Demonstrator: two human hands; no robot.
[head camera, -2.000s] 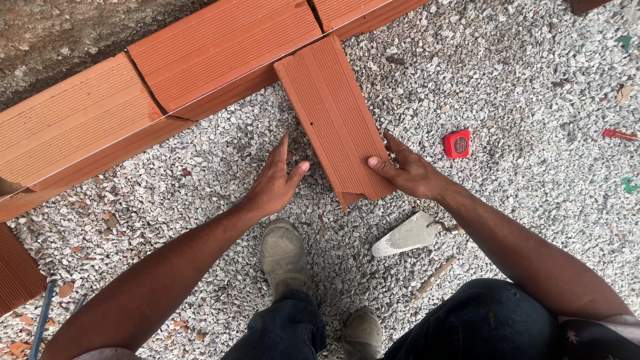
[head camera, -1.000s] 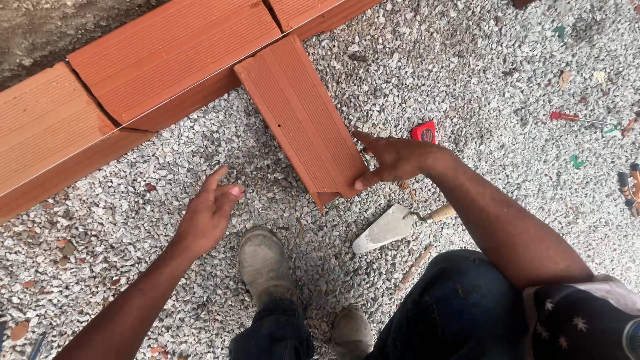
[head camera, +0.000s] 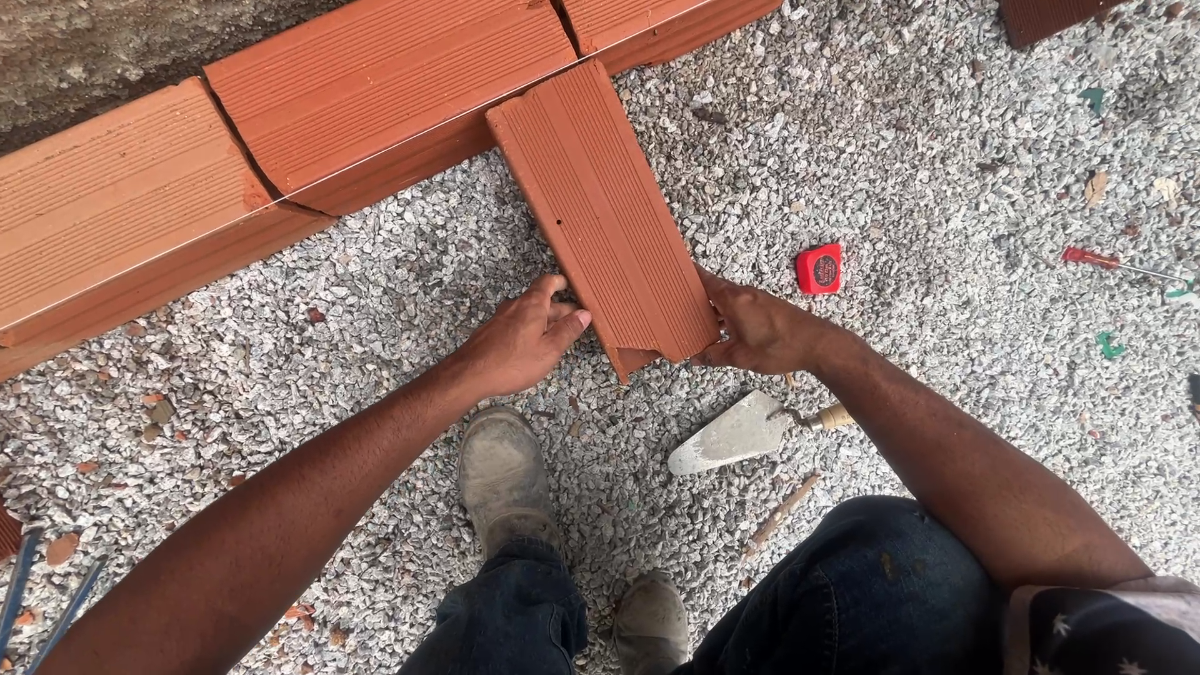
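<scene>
A ribbed hollow clay block (head camera: 609, 206) with a broken near end lies at a slant on the gravel, its far end against the row of clay blocks (head camera: 394, 94). My left hand (head camera: 530, 337) is at the block's left edge near the broken end, thumb and fingers against its side. At the lower right edge is my right hand (head camera: 755, 328), its fingertips partly hidden by the block. A pale string (head camera: 375, 164) runs along the front top edge of the row.
A masonry trowel (head camera: 736, 436) rests on the gravel near my boots (head camera: 506, 469). Right of the block lies a red tape measure (head camera: 819, 269), and farther right a red-handled screwdriver (head camera: 1092, 258). Behind the row is a rough earth bank (head camera: 122, 56). Metal bars (head camera: 56, 600) show at lower left.
My left hand was off the block over the gravel and has moved right to its left side. My right hand has stayed by the block's right edge, its thumb no longer on top.
</scene>
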